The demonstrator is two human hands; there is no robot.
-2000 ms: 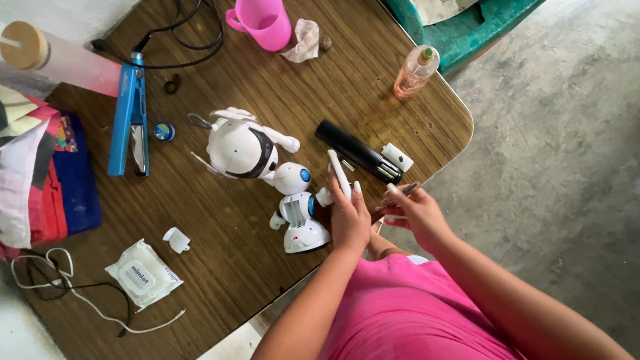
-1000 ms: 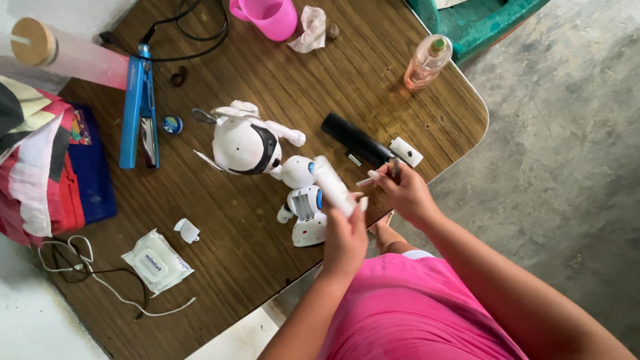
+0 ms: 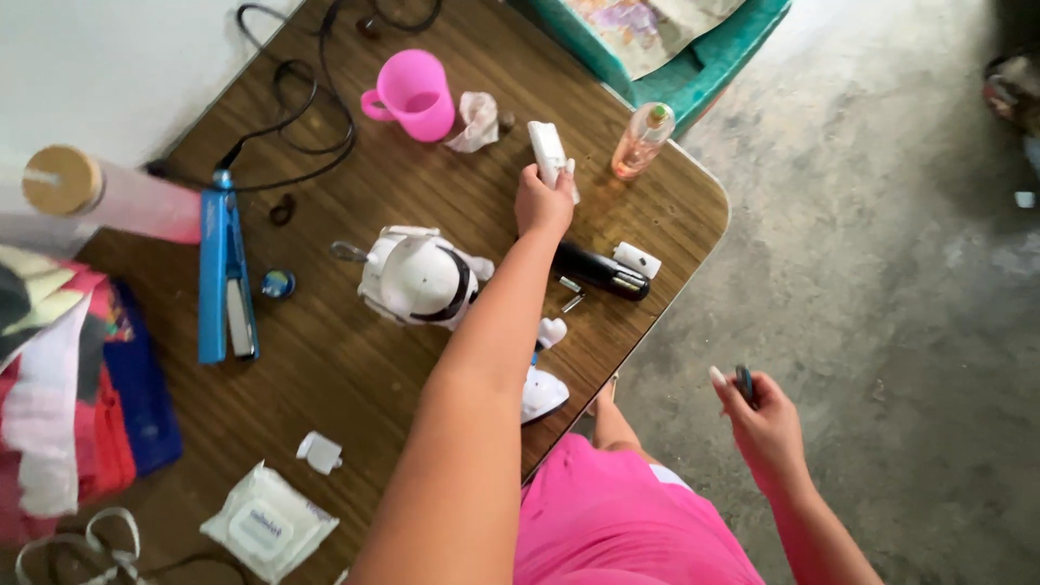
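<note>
My left hand (image 3: 546,203) grips a white handheld device (image 3: 549,153), maybe a remote, over the table beyond the black cylindrical device (image 3: 601,271). Held off the table's edge, my right hand (image 3: 762,418) closes on a small dark object (image 3: 743,385) that I cannot identify. Two small batteries (image 3: 573,302) lie beside the black device, whose near end shows metallic cells. A white cover (image 3: 637,260) rests just right of it. The white toy robot (image 3: 418,278) lies on the table, its middle hidden under my left forearm.
A pink mug (image 3: 416,96), crumpled tissue (image 3: 477,122) and clear bottle (image 3: 643,141) stand or lie farther back. At left are a blue hair straightener (image 3: 214,276), tumbler (image 3: 146,203) and folded cloths (image 3: 57,390). A wipes pack (image 3: 270,522) and white cover (image 3: 320,452) lie nearer.
My left hand has moved away from my body across the table with the white device. My right hand has drawn back to the right, off the table. The view has shifted.
</note>
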